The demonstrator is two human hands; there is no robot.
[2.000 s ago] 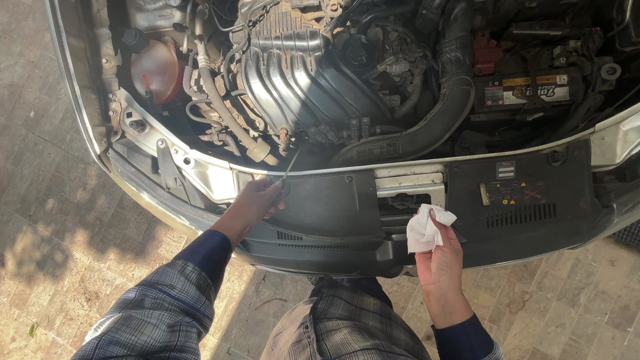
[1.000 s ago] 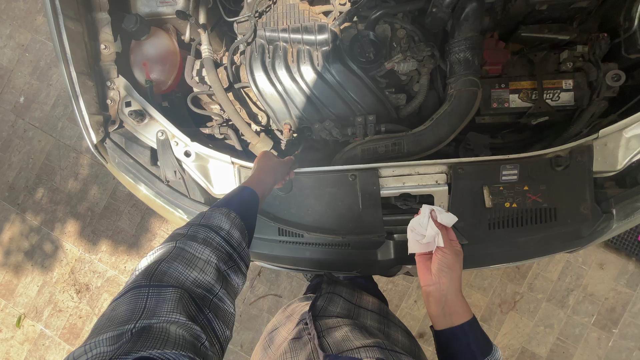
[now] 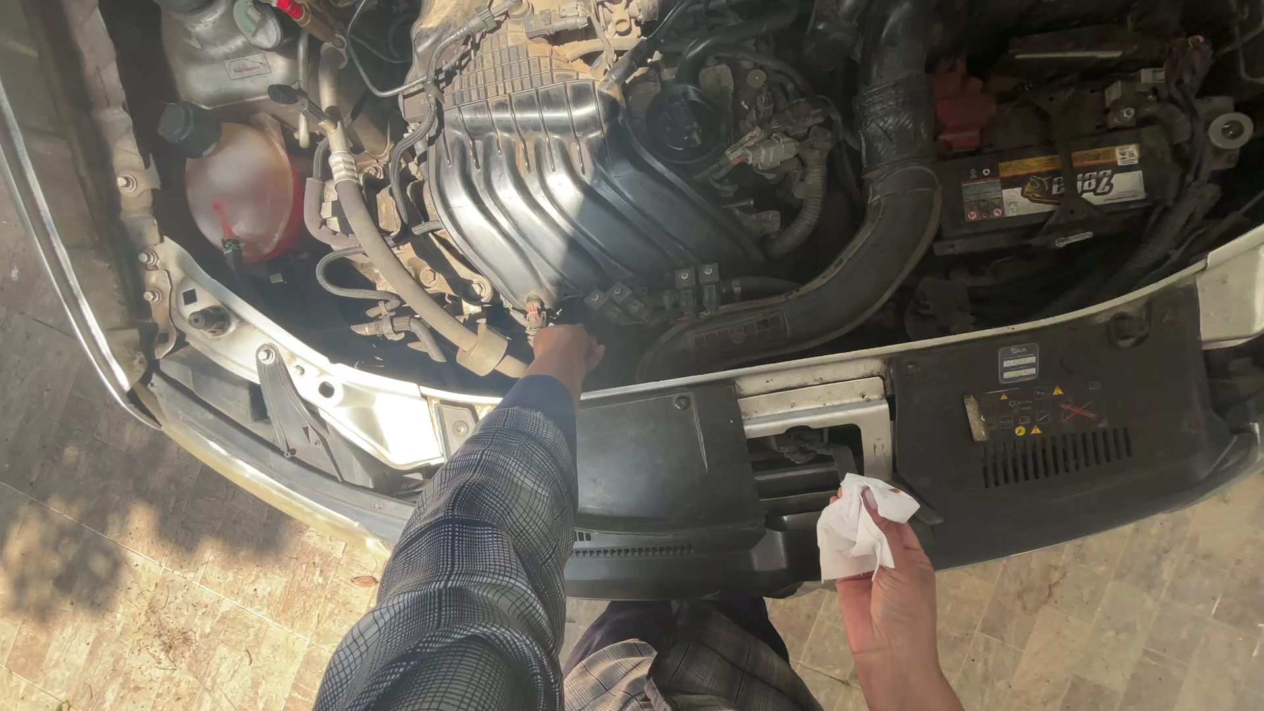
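Observation:
My left hand point(image 3: 565, 354) reaches over the front crossmember into the engine bay, low beside the front end of the black ribbed plastic intake manifold point(image 3: 553, 188). Its fingers are mostly hidden, so what they touch or hold does not show. Just behind it is a small brownish connector point(image 3: 534, 311) at the manifold's edge. A crumpled white tissue point(image 3: 855, 531) with a small brownish stain is pinched in my right hand point(image 3: 894, 602), above the car's front edge, near the opening in the black plastic cover point(image 3: 647, 464).
On the left stand a coolant expansion tank point(image 3: 242, 188) with pinkish fluid and a rubber hose point(image 3: 380, 237). A thick black air duct point(image 3: 889, 247) curves right of the manifold, with the car battery point(image 3: 1057, 183) beyond. The pale metal crossmember point(image 3: 750, 373) runs under my left forearm.
My left hand has moved from above the front cover deeper into the engine bay. The thin dark item at its fingers earlier no longer shows. My right hand still holds the tissue.

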